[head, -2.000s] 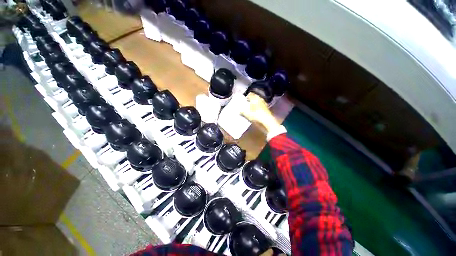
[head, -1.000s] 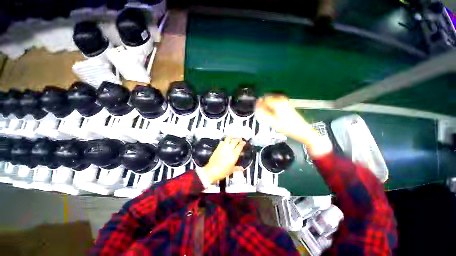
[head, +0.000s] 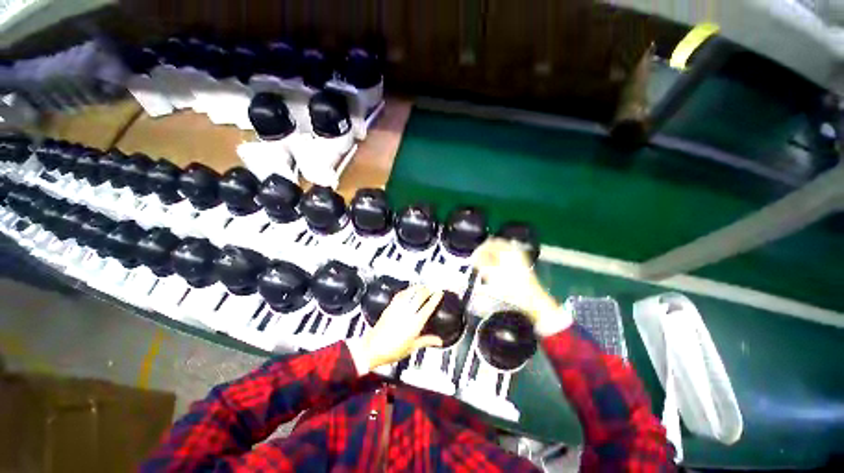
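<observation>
Camera units with black ball heads and slotted white bodies stand in two long rows. My left hand (head: 398,328) is at the front row, its thumb and fingers around the left side of one black head (head: 447,319). My right hand (head: 507,273) is blurred at the right end of the back row, over the white body of the last unit, just below its black head (head: 520,237). Whether its fingers grip is unclear. The end unit of the front row (head: 507,340) stands between my forearms, untouched.
A label sheet (head: 598,325) and a long translucent white shell (head: 689,369) lie on the green bench (head: 768,351) at right. Two units (head: 328,114) stand on brown cardboard (head: 176,140) behind the rows, before another row of units. A grey slanted post (head: 740,222) rises at right.
The view has swung from the far rows to the right end of the bench, then tilted slightly. My right hand has left the cardboard units; my left hand has stayed at the front row since one second ago.
</observation>
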